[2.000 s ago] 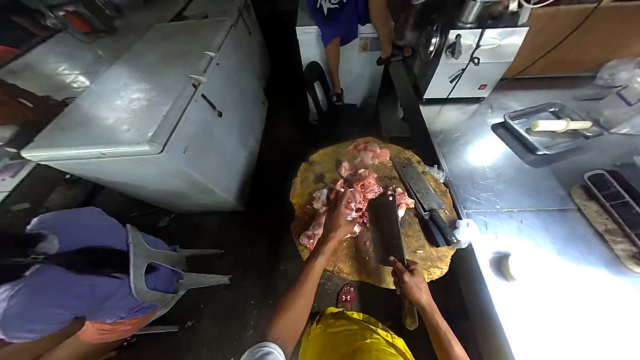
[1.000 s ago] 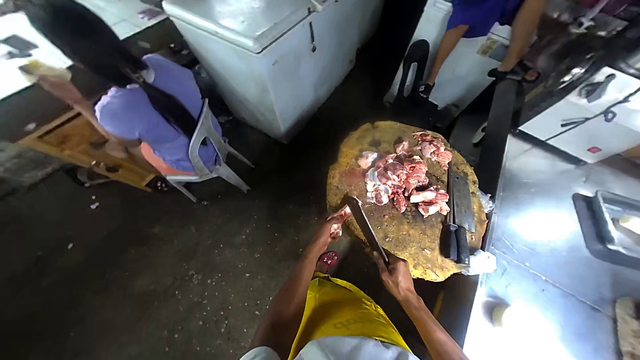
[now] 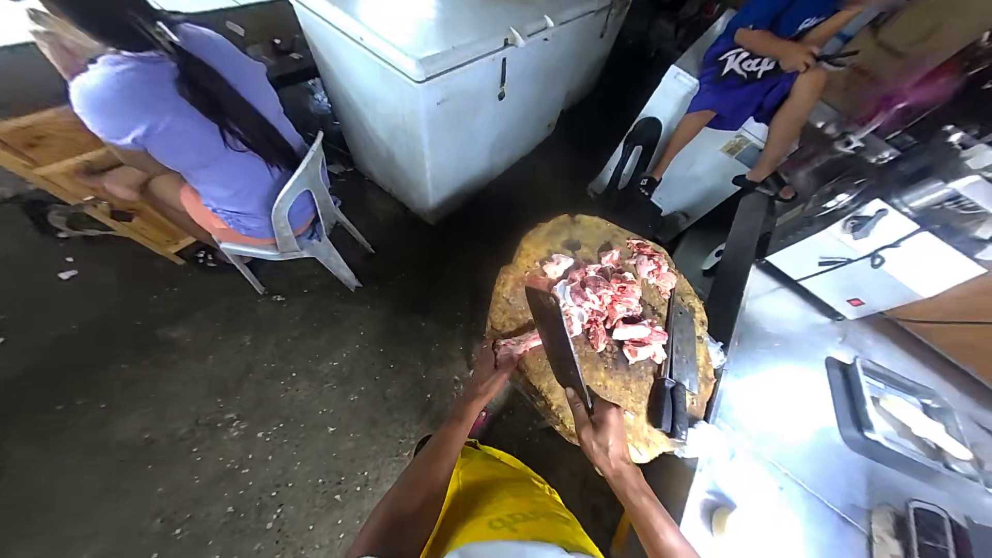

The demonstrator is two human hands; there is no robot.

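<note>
My left hand (image 3: 492,372) grips the end of a piece of raw meat on the bone (image 3: 518,344) at the left edge of a round wooden chopping block (image 3: 527,263). In my right hand (image 3: 603,434) is a cleaver (image 3: 556,333), its broad dark blade tilted over the block, right beside the held meat. Cut chunks of raw meat (image 3: 608,298) lie heaped beyond the blade. Along the block's right side rest a second cleaver (image 3: 685,349) and a dark-handled knife (image 3: 663,403), side by side, handles toward me.
To the right stands a steel counter (image 3: 783,403) with a metal tray (image 3: 914,418) and a white machine (image 3: 876,256). A chest freezer (image 3: 465,116) is beyond the block. One person (image 3: 201,132) sits on a plastic chair (image 3: 302,209) at left; another (image 3: 759,70) sits at the back right.
The cleaver's blade now reaches further over the block, near the heap. My left hand holds its meat at the block's edge. The view has turned leftward since the oldest frame.
</note>
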